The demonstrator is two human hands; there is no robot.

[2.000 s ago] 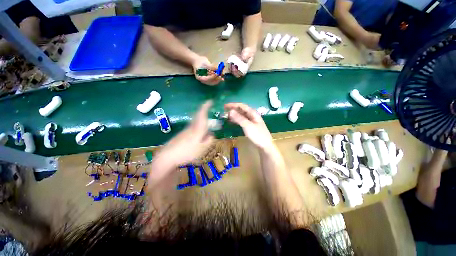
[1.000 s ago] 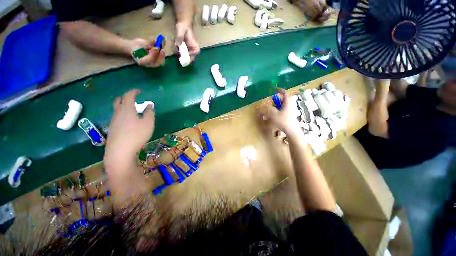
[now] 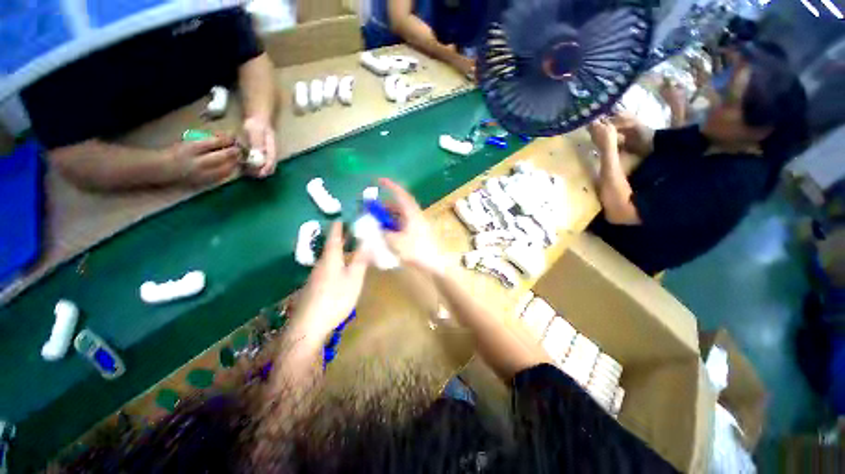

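My left hand (image 3: 335, 282) and my right hand (image 3: 412, 236) are close together over the near edge of the green conveyor belt. Between them is a white plastic housing (image 3: 375, 246), blurred, which my left hand's fingers touch. A blue battery cell (image 3: 382, 215) is at my right hand's fingers, against the top of the housing. Whether the cell sits inside the housing is too blurred to tell. Other blue cells and green boards lie on the near bench, partly hidden behind my left arm and hair.
The conveyor belt (image 3: 232, 236) carries several white housings. A heap of housings (image 3: 510, 218) lies at right, above a cardboard carton (image 3: 649, 356) holding rows of shells. A black fan (image 3: 562, 60) stands beyond. People work across the belt and at right. A blue tray (image 3: 20, 208) is far left.
The view has swung right. My hands, apart a second ago, have come together. The blue cell in my right hand now meets the white housing at my left hand.
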